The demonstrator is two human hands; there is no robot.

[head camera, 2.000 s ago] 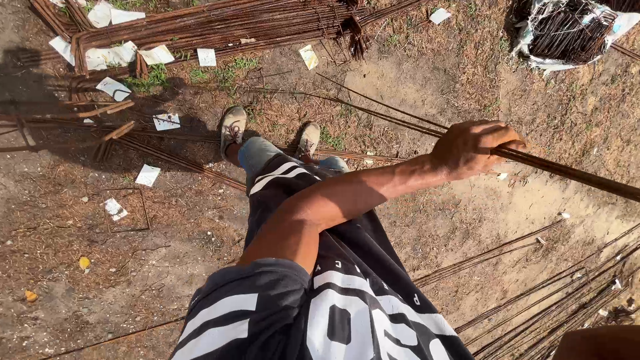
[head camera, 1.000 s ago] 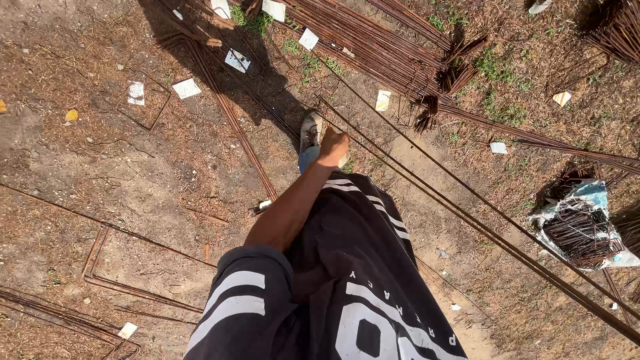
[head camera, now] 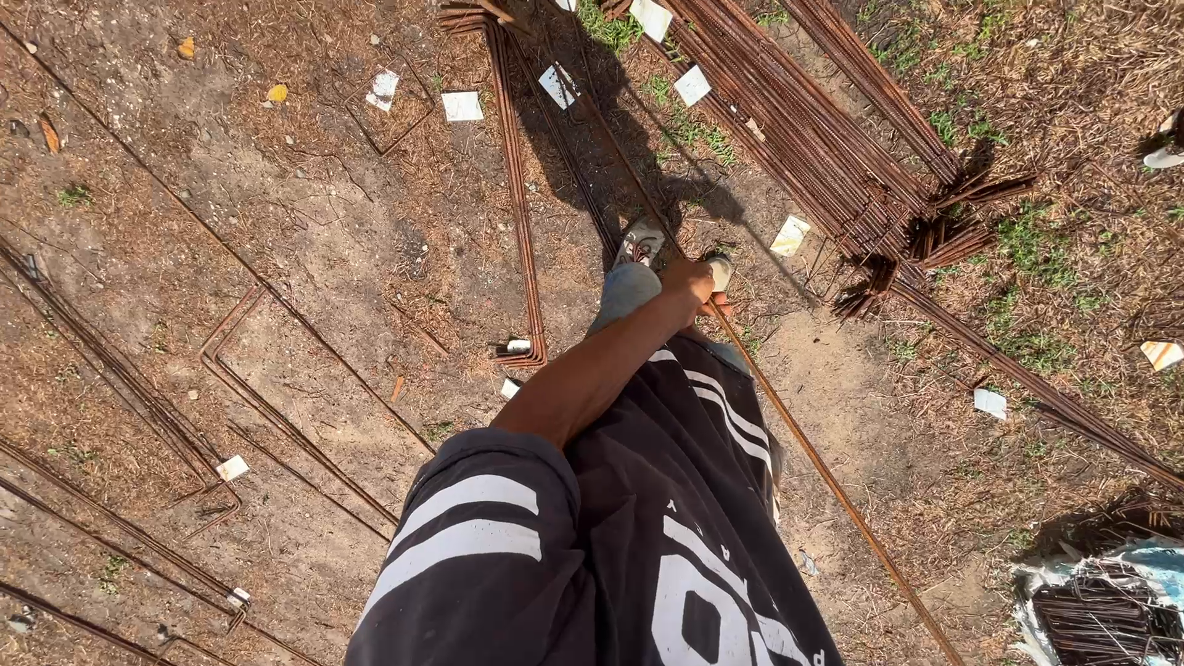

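My left hand (head camera: 689, 282) is closed around a long rusty steel reinforcing bar (head camera: 832, 481) in front of my thighs. The bar runs from the upper middle, past my shoes, down to the lower right edge. Some fingers (head camera: 721, 303) show just below that hand, close against the bar; whether they belong to my right hand is not clear. The rest of my right hand and its arm are hidden. My left shoe (head camera: 640, 242) is beside the bar.
A thick stack of rusty bars (head camera: 795, 120) lies at the upper right. Bent bars (head camera: 518, 203) and long thin bars (head camera: 120, 370) lie on the ground to the left. White tiles or cards (head camera: 692, 85) are scattered about. A torn sack (head camera: 1101, 601) of short metal pieces stands at the lower right.
My left hand, stretched far to the right two seconds ago, is now in front of my thighs, still on bar. The view has turned and shifted strongly.
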